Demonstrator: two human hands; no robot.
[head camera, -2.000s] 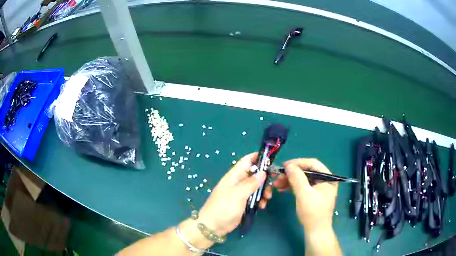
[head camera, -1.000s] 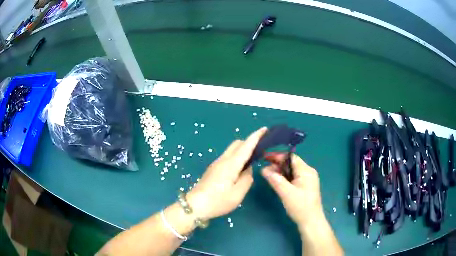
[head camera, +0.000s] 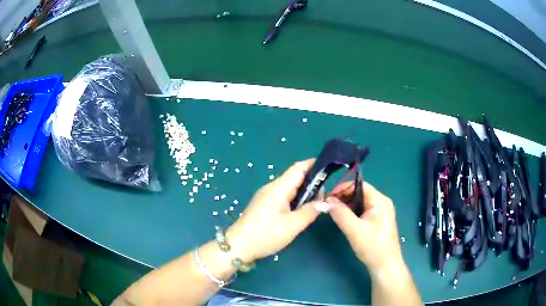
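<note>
My left hand (head camera: 272, 209) holds a black device half-assembly (head camera: 326, 164) with its curved head up and a silver strip along its open side. My right hand (head camera: 368, 224) is at the right side of the device, its fingers around a dark narrow piece (head camera: 358, 191); whether this is tweezers or a part of the device I cannot tell. Thin red wires (head camera: 345, 178) run between the device and my right fingers. A small pale thing (head camera: 323, 207) shows where the thumbs meet. Small white pads (head camera: 178, 144) lie heaped and scattered left of my hands.
A pile of device assemblies (head camera: 479, 197) lies at right. A clear bag of black parts (head camera: 105, 125) and a blue bin (head camera: 36, 134) are at left. A white rail (head camera: 311, 101) and grey post (head camera: 135, 45) edge the green belt, which carries a black device (head camera: 282, 21).
The device has gone from upright with its open side showing, to turned over, to partly open-side up again. The slim tool seen earlier in my right hand no longer shows clearly. The belt device has moved left.
</note>
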